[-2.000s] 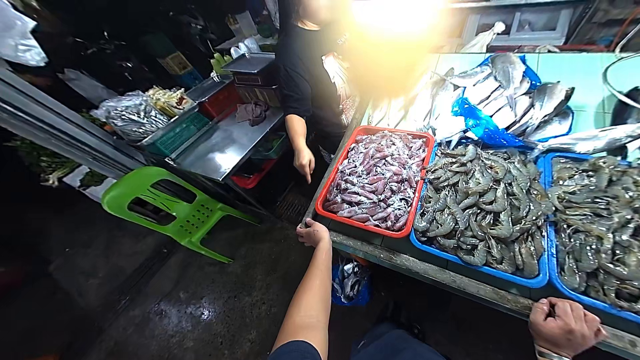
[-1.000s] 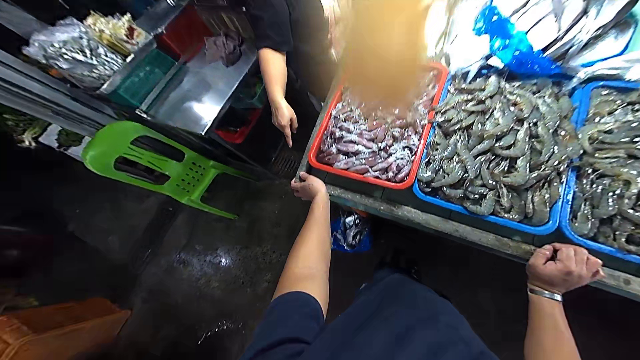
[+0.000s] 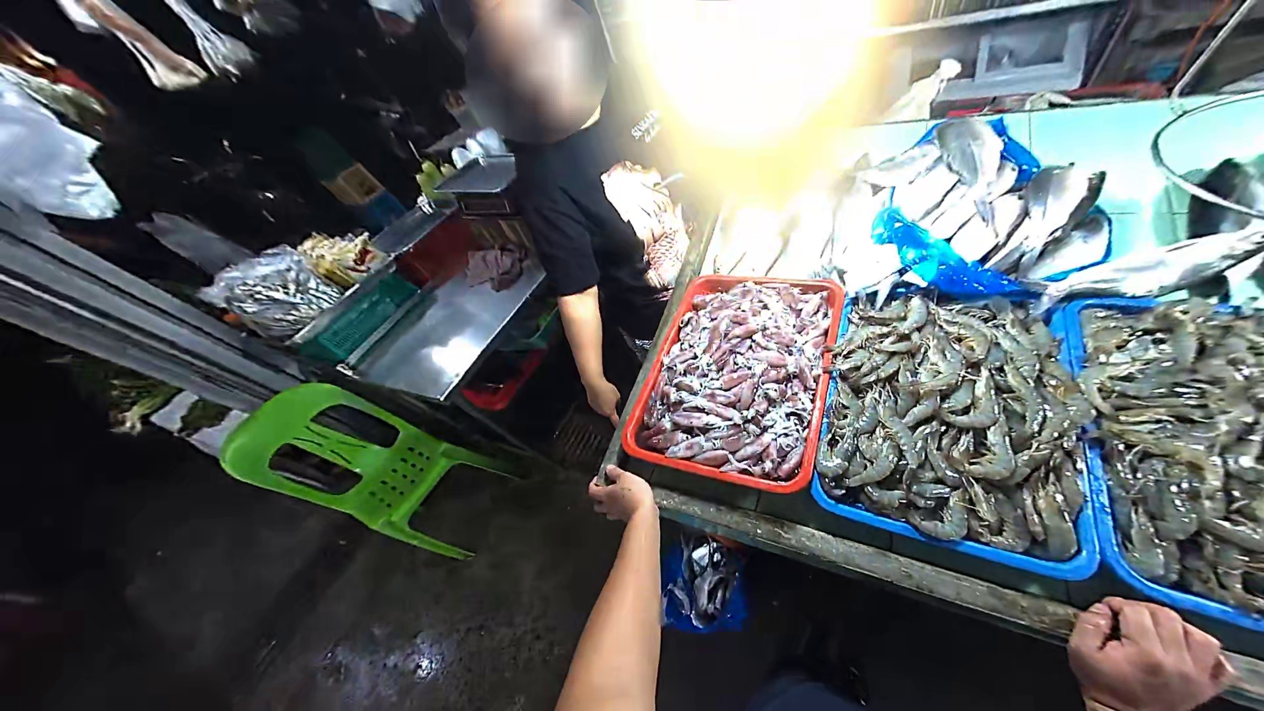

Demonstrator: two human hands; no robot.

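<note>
My left hand [image 3: 624, 494] grips the front left corner of the stall counter's wooden edge [image 3: 790, 538]. Just beyond it lies a red tray of squid [image 3: 736, 380]. At the lower right my right hand [image 3: 1145, 652] rests on the same edge, its fingers curled; whether it grips the wood or is merely a closed fist on it, I cannot tell. Nearest to it are a blue tray of shrimp [image 3: 958, 434] and, at the right, a second blue tray of shrimp [image 3: 1175, 444]. Behind the trays lie silvery fish [image 3: 1047, 212] and a blue plastic bag [image 3: 938, 262].
A person in a dark shirt [image 3: 558, 197] stands at the counter's left side, one arm hanging beside it. A green plastic chair [image 3: 365, 459] stands left, near a metal table [image 3: 444, 326]. A blue bag of fish [image 3: 704, 583] sits under the counter. Bright glare hides part of the display.
The view tipped down a second ago and is raised again now. Both my hands stay at the counter edge. The other person's hand remains near the counter's left side.
</note>
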